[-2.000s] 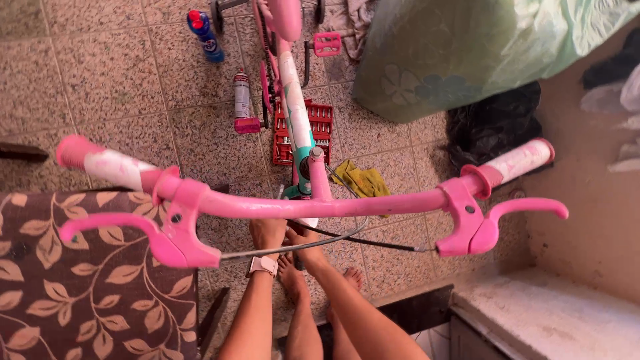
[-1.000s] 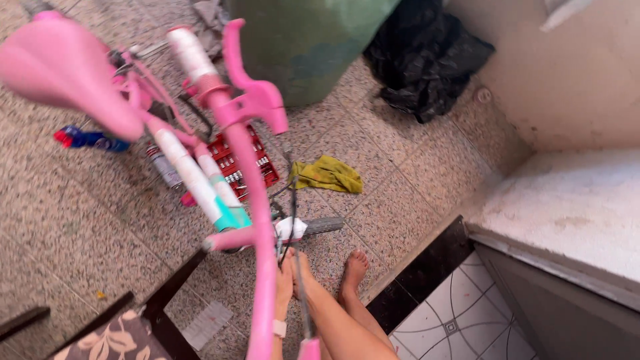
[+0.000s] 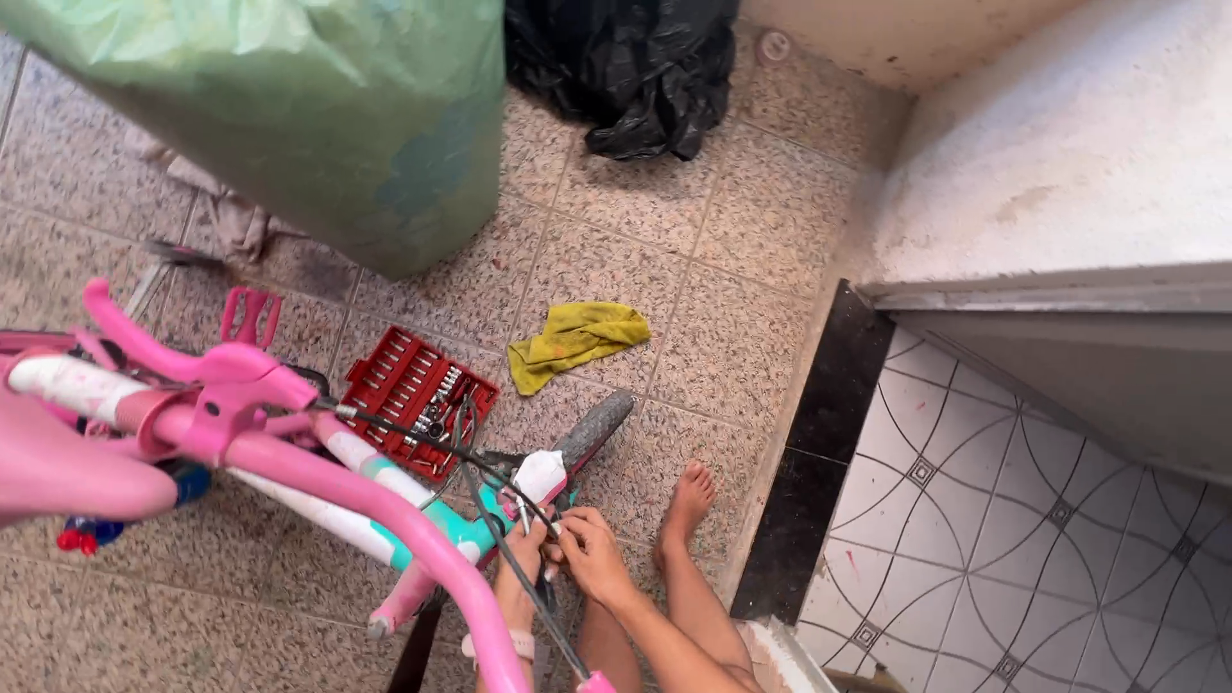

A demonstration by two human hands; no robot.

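A pink, white and teal bicycle stands at the lower left, its pink handlebar point(image 3: 385, 500) turned across the view. Both of my hands are at the front fork, close beside the front tire point(image 3: 597, 428) and a white part point(image 3: 539, 476). My left hand point(image 3: 523, 553), with a band at the wrist, has its fingers around something small at the fork; the thing itself is hidden. Touching the same spot, near a black brake cable point(image 3: 423, 438), my right hand point(image 3: 592, 553) has its fingers bent. Whether it grips the cable or a small part cannot be told.
A red socket set case point(image 3: 385, 385) lies open on the floor beyond the frame. Near it are a yellow cloth point(image 3: 577, 337), a large green bag point(image 3: 385, 144) and a black plastic bag point(image 3: 654, 77). A black threshold point(image 3: 808, 462) and a white wall stand at the right.
The handlebar has turned from lying straight across the view to a slant. Both hands stay low at the fork. The view has swung to the right.
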